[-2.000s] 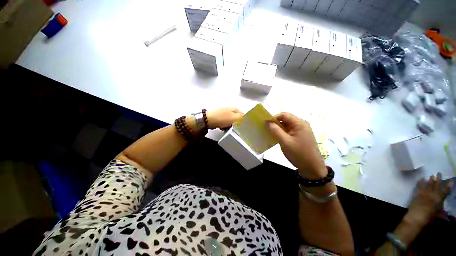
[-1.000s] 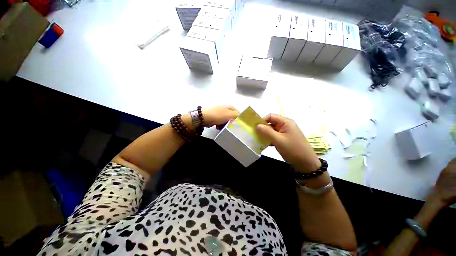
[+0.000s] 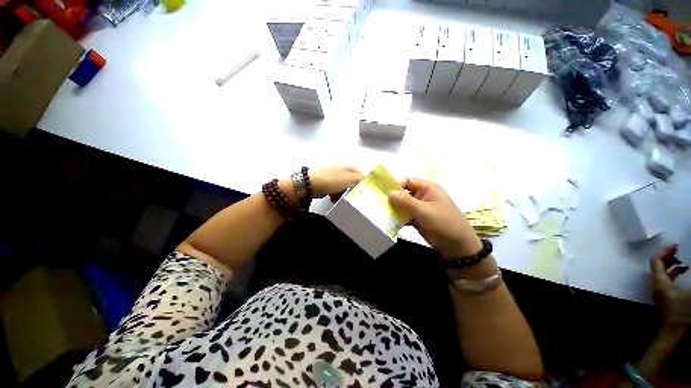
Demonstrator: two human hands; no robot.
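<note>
A white box base is held tilted over the table's front edge. My left hand is at its far left side, holding it; its fingers are partly hidden behind the box. My right hand grips a yellow insert by thumb and fingers at its right side. The insert stands partly inside the open box, its upper part sticking out. The inside bottom of the box is hidden.
Rows of retail boxes stand at the back, with a single box nearer. Yellow blanks and peeled strips lie right of my hand. Bags, small white parts and another person's hand are at far right.
The yellow insert has gone lower into the box, and less of it sticks out. Both hands stay on box and insert. The other person's hand has shifted at the right.
</note>
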